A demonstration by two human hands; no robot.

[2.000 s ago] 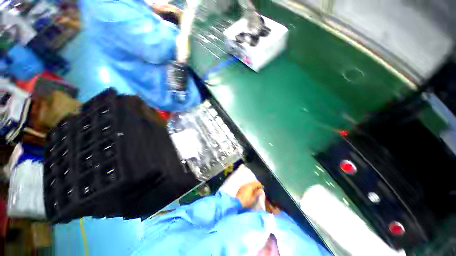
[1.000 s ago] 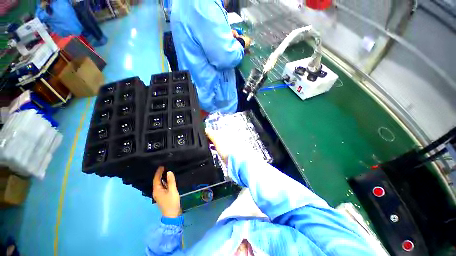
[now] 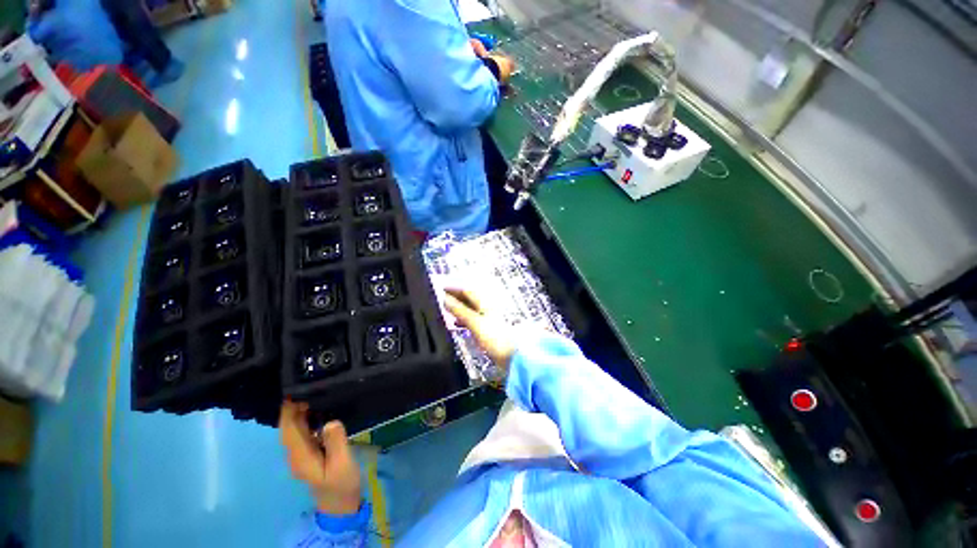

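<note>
Two black foam pocket trays stand side by side on stacks at the left, a left tray [image 3: 266,321] and a right tray [image 3: 412,310], each with two rows of pockets holding dark units with shiny round centres. My left hand [image 3: 321,455] is at the near edge of the right tray, its fingertips partly hidden at the foam's underside. A clear blister tray [image 3: 509,284] with many small metallic parts lies right of the foam trays. My right hand [image 3: 479,326] is over its left part, fingers bent; whether it holds a part cannot be seen.
The green bench [image 3: 686,278] runs along the right. On it are a white control box [image 3: 651,161] with a wrapped hose [image 3: 600,86], and a black press panel [image 3: 820,428] with red buttons. A person in a blue smock [image 3: 412,107] stands ahead. A cardboard box [image 3: 126,158] is on the floor.
The left foam tray is further left, with a wider gap beside the right tray. My left hand has moved left and down along the near edge. My right hand's fingers now show over the blister tray.
</note>
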